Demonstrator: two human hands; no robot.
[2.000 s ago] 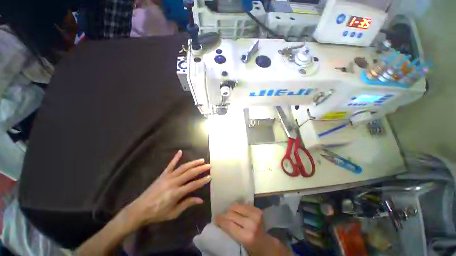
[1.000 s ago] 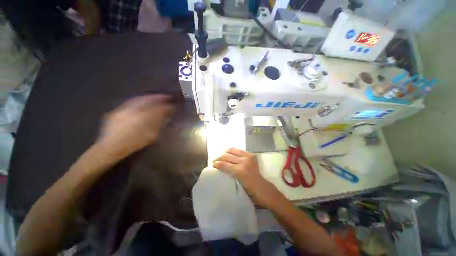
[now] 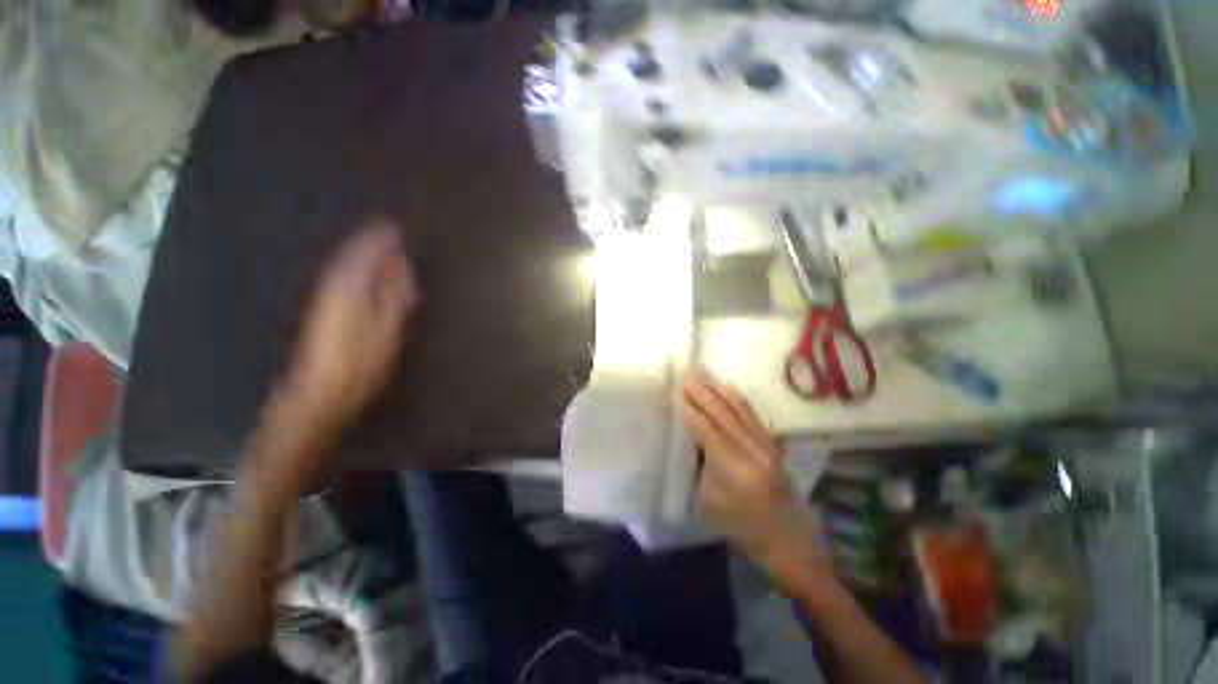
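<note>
The dark brown fabric panel (image 3: 494,160) lies spread left of the needle area. The off-white band (image 3: 628,454) runs from under the sewing machine head (image 3: 855,120) to the table's front edge, and its end hangs over it. My left hand (image 3: 358,314) is blurred, over the brown panel; whether it grips cloth I cannot tell. My right hand (image 3: 735,448) is at the band's right edge near the table front, fingertips on or beside it; its grip is unclear. The needle area is brightly lit and hidden by glare.
Red-handled scissors (image 3: 831,350) lie right of the band, with blue snips (image 3: 964,374) and a blue pen (image 3: 943,281) farther right. A side basket with an orange packet (image 3: 959,577) is at lower right. Pale cloth (image 3: 80,147) is heaped at left.
The view has shifted, with the machine higher in frame. The brown panel's near edge now lies along the table front, off the lap. My right hand has moved to the band's right edge.
</note>
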